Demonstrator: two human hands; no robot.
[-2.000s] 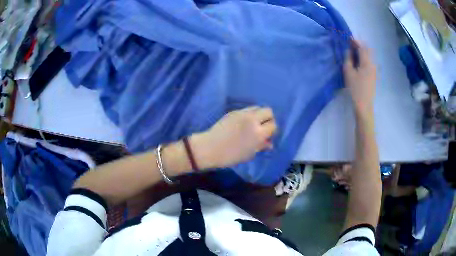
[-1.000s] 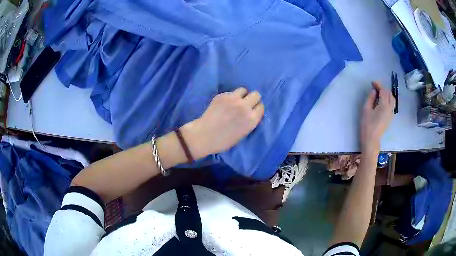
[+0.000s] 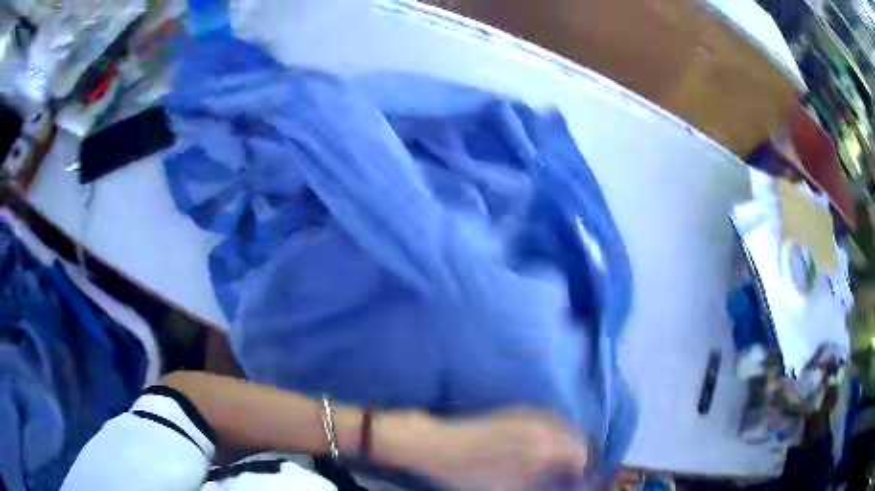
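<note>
A mid-blue garment [image 3: 384,316] lies folded and rumpled over the white table, its right part blurred. My left hand [image 3: 537,449] is at the bottom of the picture, over the garment's lower right part; it is strongly blurred, and whether its fingers grip the cloth does not show. A small white mark, perhaps a label [image 3: 590,244], shows near the garment's right edge. A small dark tool, perhaps the thread snips [image 3: 709,382], lies on the table right of the garment. My right hand is not in view.
A black phone [image 3: 127,144] lies at the table's left, beside clutter. Blue garments [image 3: 67,374] fill a pale-rimmed bin at lower left. Papers [image 3: 782,288] with a tape roll [image 3: 801,268] and small supplies lie at the right. A brown surface [image 3: 652,58] stands beyond the table's far edge [image 3: 537,53].
The view has shifted, showing the far table edge. The spread garment is now bunched and folded over. My left hand is lower and further right in view; my right hand has left the picture.
</note>
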